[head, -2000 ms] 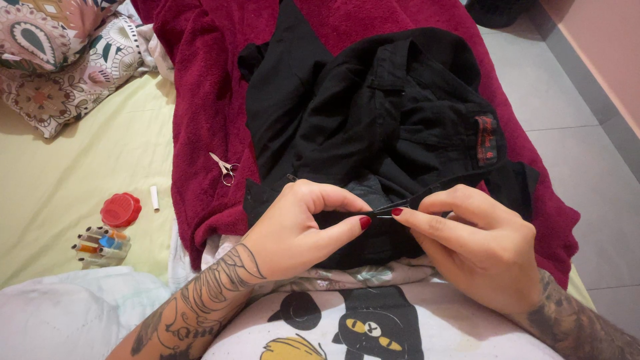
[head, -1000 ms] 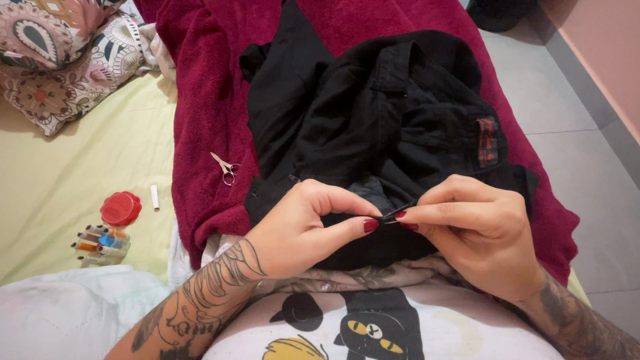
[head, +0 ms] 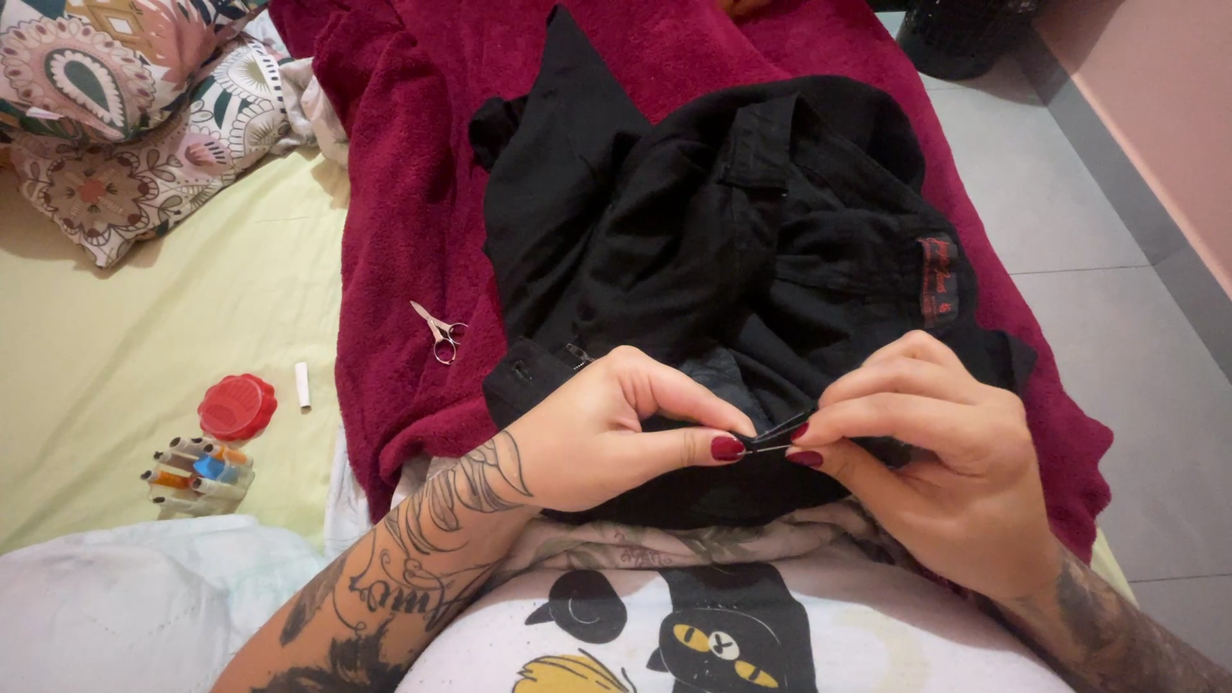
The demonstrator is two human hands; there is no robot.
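Black trousers (head: 674, 241) with a zipper and a belt loop lie crumpled across my lap and a dark red blanket. My left hand (head: 626, 433) pinches a fold of their black cloth between thumb and index finger. Close to its right, my right hand (head: 934, 452) holds a thin sewing needle (head: 767, 449) between thumb and index finger, its other end at the left fingertips. A dark strand or edge of cloth runs between the two hands; which one, I cannot tell.
Small scissors (head: 439, 332) lie on the dark red blanket (head: 404, 241). On the pale green sheet at left are a red scalloped case (head: 237, 406), a small white stick (head: 303, 385) and several thread spools (head: 199, 476). Patterned pillows (head: 125, 173) sit at upper left, a black basket (head: 962, 34) at upper right.
My right fingers have shifted slightly at the cloth, and the needle between the fingertips shows more plainly than one second ago. My left hand has hardly moved.
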